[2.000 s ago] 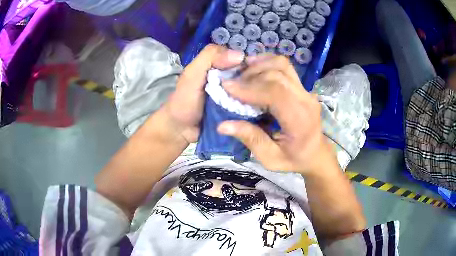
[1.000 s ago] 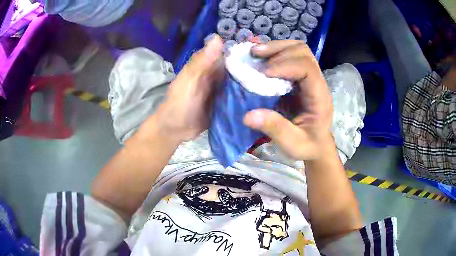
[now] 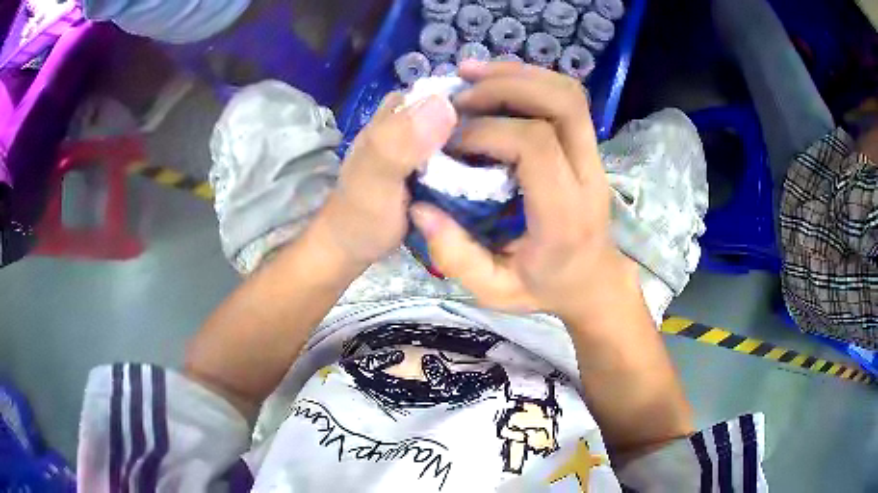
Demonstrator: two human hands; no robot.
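Note:
Over my lap I hold a dark blue hollow piece point(image 3: 472, 218) with a white scalloped ring piece point(image 3: 467, 180) at its upper, open end. My left hand point(image 3: 380, 178) wraps the left side, with its thumb on the ring. My right hand point(image 3: 549, 173) grips from the right, fingers over the ring and thumb low on the blue piece. The hands hide much of both pieces, so how deep the ring sits cannot be told. Beyond them, a blue tray point(image 3: 616, 91) holds rows and stacks of grey-white rings.
A red stool point(image 3: 94, 246) stands on the grey floor at left. Yellow-black tape point(image 3: 761, 358) crosses the floor. Blue stools or crates are at right, beside a person in a plaid garment point(image 3: 828, 236). Another person's light blue clothing point(image 3: 168, 14) shows at upper left.
The blue piece, held long and pointing down before, now shows only a short part beneath the ring. My left thumb has moved onto the ring, and my right fingers reach further over it.

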